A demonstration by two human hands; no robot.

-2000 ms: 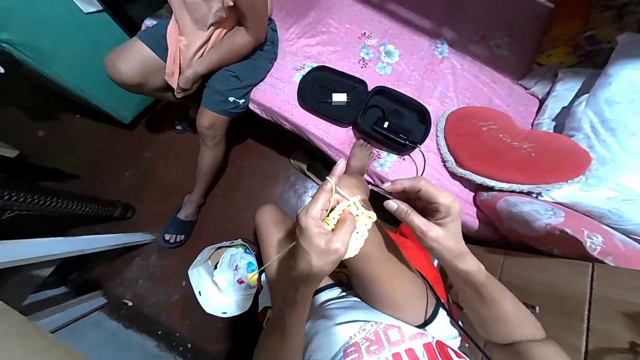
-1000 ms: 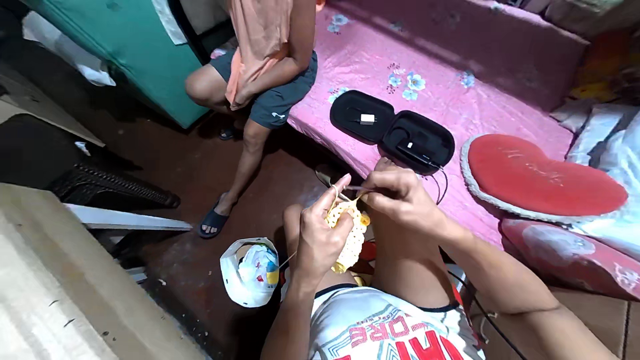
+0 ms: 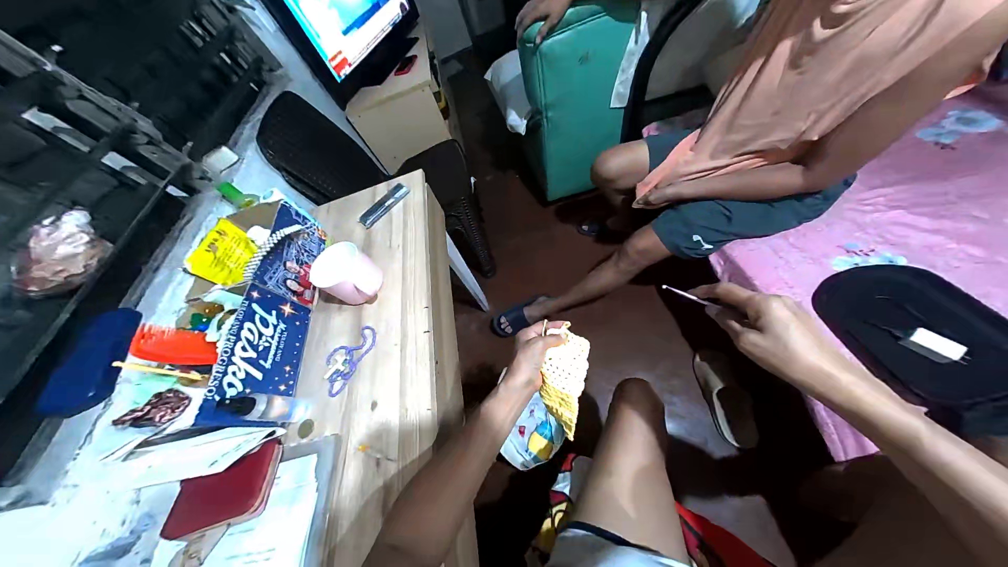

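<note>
My left hand (image 3: pixel 531 361) grips the upper edge of a cream and yellow crocheted piece (image 3: pixel 568 378), which hangs beside the wooden table's edge. To the right, well apart from it, my right hand (image 3: pixel 756 319) holds a thin crochet hook (image 3: pixel 683 294) that points left. Below and behind the crocheted piece is a white bag (image 3: pixel 520 437) with coloured contents, partly hidden by the piece.
At left, a wooden table (image 3: pixel 394 315) holds a pink cup (image 3: pixel 346 272), purple cord (image 3: pixel 350 361) and a blue printed box (image 3: pixel 264 339). Another person (image 3: pixel 819 102) sits on the pink-covered bed (image 3: pixel 929 213). An open black case (image 3: pixel 913 315) lies there; a slipper (image 3: pixel 724 398) is on the floor.
The view has swung left, bringing the table into sight. My hands, together at the crocheted piece earlier, are now wide apart, the hook clear of the piece.
</note>
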